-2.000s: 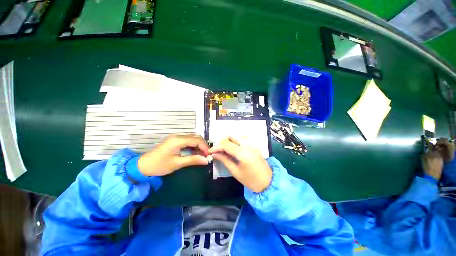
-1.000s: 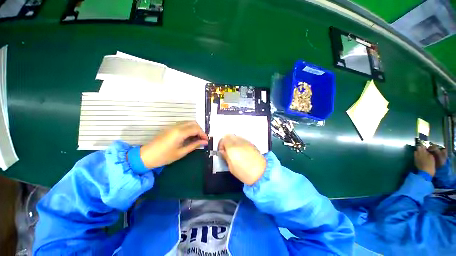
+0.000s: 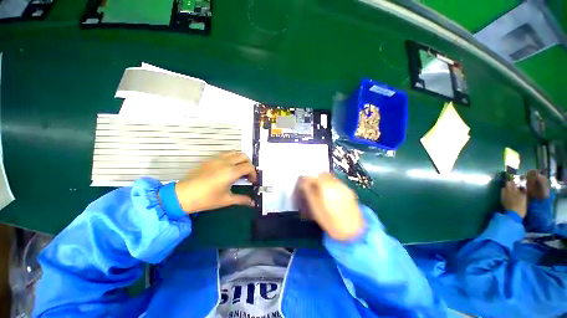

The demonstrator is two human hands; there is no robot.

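An open tablet unit (image 3: 295, 180) lies in front of me, with a circuit board (image 3: 292, 123) at its far end and a large white panel below it. A small light piece (image 3: 265, 189) sits at the panel's left edge. My left hand (image 3: 216, 181) is at the tablet's left edge, thumb and fingers apart, with nothing visible in it. My right hand (image 3: 331, 204) is blurred over the panel's lower right part; its fingertips are curled and I cannot tell whether they hold anything.
A lined adhesive sheet (image 3: 168, 149) and backing sheets (image 3: 161, 93) lie left. A blue bin (image 3: 398, 118) of tan components and loose dark components (image 3: 352, 166) are right. Pale yellow sheets (image 3: 446, 138) lie farther right. Open tablets (image 3: 440, 71) lie along the far side. Another person's hands (image 3: 515, 197) show right.
My hands were together at the tablet's left edge. My right hand has moved right, away from the small light piece. My left thumb and fingers have spread apart.
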